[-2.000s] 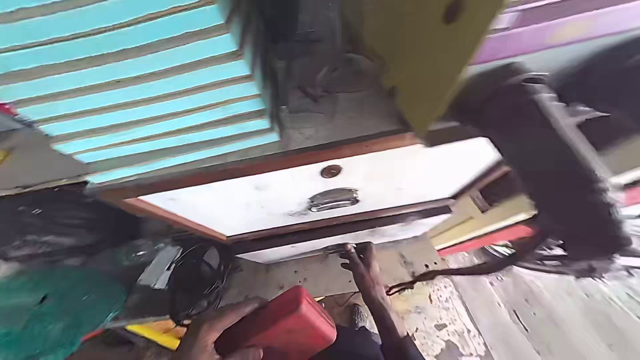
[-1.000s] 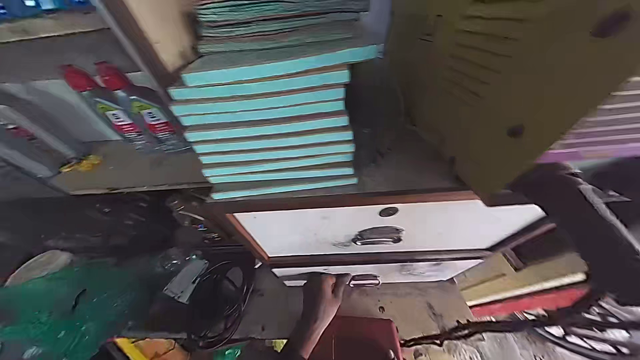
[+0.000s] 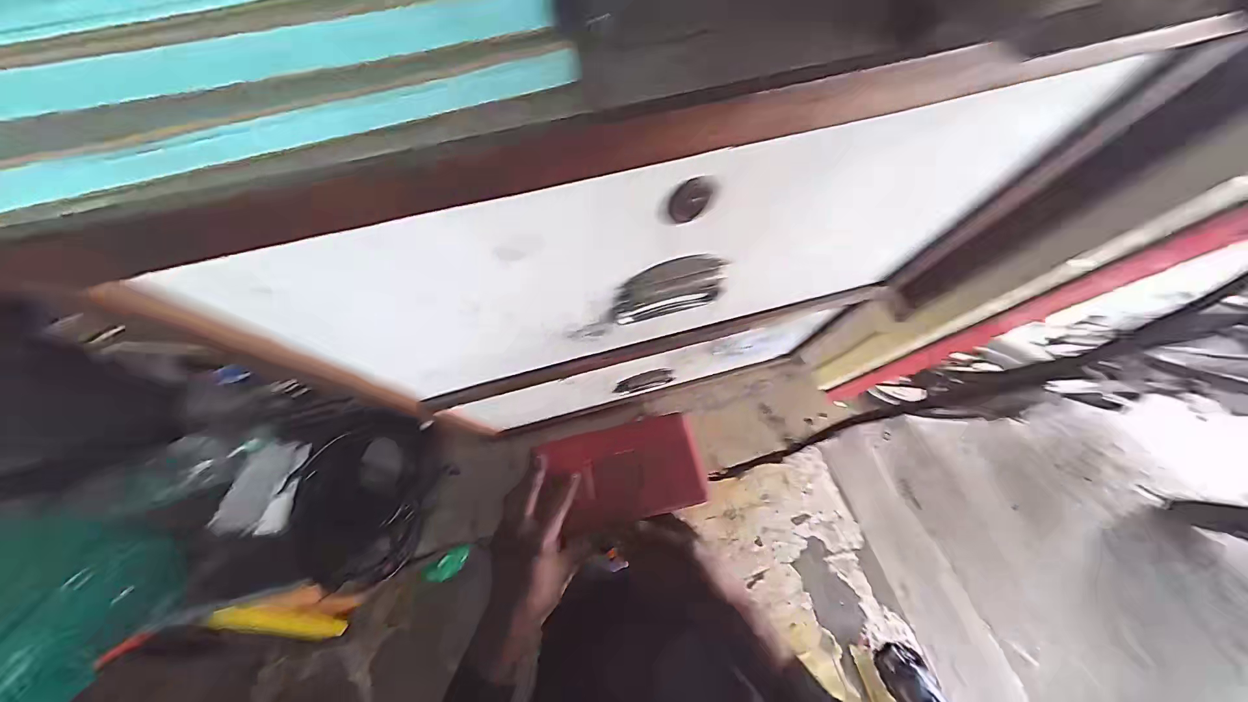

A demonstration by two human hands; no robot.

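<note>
A red box-like case (image 3: 629,468) is at the lower centre, just below the drawers. My left hand (image 3: 536,522) grips its left side, fingers spread along its face. My right hand cannot be made out; dark clothing fills the view below the case. Above the case are two white drawer fronts with brown wooden edging. The upper drawer front (image 3: 468,292) bears a metal cup handle (image 3: 671,291) and a round dark lock or knob (image 3: 690,199). On the narrower-looking lower drawer front (image 3: 546,392) there is another cup handle (image 3: 643,380). Neither handle is touched.
Turquoise-edged stacked sheets or books (image 3: 292,78) lie on top at the upper left. Coiled black cable (image 3: 361,507), green plastic (image 3: 88,595) and a yellow object (image 3: 278,619) are at lower left. A dark cord (image 3: 799,444) runs rightward across the worn floor (image 3: 936,546).
A hand was at the lower drawer's handle in both earlier frames; none is there now. The red case is now in front of the drawers with my left hand on it. The view has shifted closer.
</note>
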